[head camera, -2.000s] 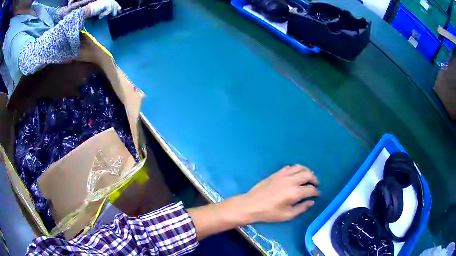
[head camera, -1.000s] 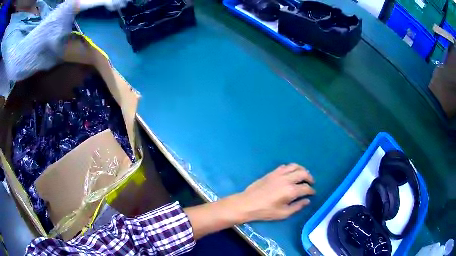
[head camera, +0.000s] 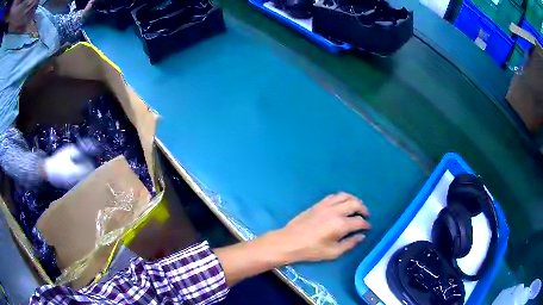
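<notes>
My left hand (head camera: 326, 228) is bare and rests on the green bench top with fingers loosely curled, apart from the tray and holding nothing visible. Right of it lies a blue tray (head camera: 400, 230) with a white sheet. Black over-ear headphones (head camera: 453, 229) lie on the sheet, their headband towards the right. A black oval case (head camera: 411, 268) lies at the tray's near end, with a shiny clear bag of dark cable (head camera: 439, 277) on it. My right hand is not in view.
A carton (head camera: 98, 223) of shiny bagged cables stands left of the bench; another person's white-gloved hand (head camera: 68, 165) reaches into it. Black inserts (head camera: 178, 27) stand at the far left. Another blue tray (head camera: 292, 22) carries a black insert (head camera: 363, 27). A white bottle (head camera: 517, 295) is at lower right.
The other person's gloved hand has moved from the far inserts down into the carton. Those inserts have come further into view. My left hand has barely moved.
</notes>
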